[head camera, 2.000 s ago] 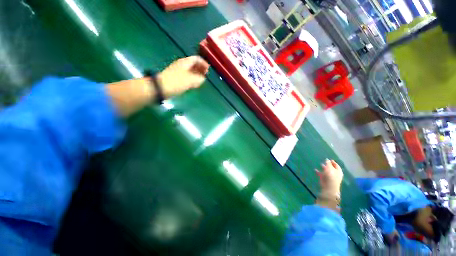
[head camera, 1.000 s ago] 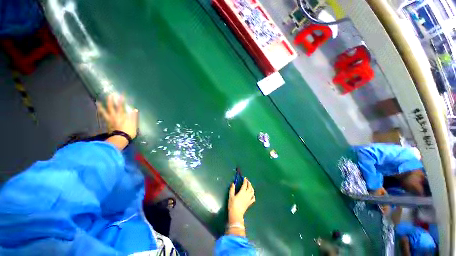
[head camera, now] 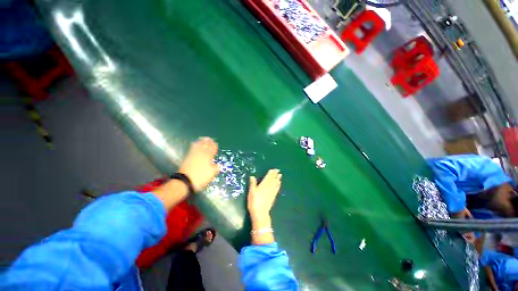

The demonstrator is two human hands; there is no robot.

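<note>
My left hand [head camera: 200, 163], with a black wristband, lies at the left edge of a scattered pile of thin silvery offcuts [head camera: 232, 173] on the green surface. Its fingers point away from me and nothing shows in it. My right hand [head camera: 264, 195], with a pale bracelet, is at the pile's right side, flat and empty, thumb apart. The hands do not touch each other. The left hand hides part of the pile. Blue-handled cutters [head camera: 323, 237] lie on the green surface right of my right hand, handles spread.
Small component clusters [head camera: 307, 145] lie beyond the pile. A red-edged parts tray [head camera: 332, 52] and white card [head camera: 321, 88] are at the far side. Red stools [head camera: 415, 65] stand behind. A person in blue [head camera: 471, 176] works at the right by a silvery heap [head camera: 430, 199].
My left hand has come from the bench edge to the offcuts. My right hand has let go of the cutters, which now lie on the surface, and has moved up beside the pile.
</note>
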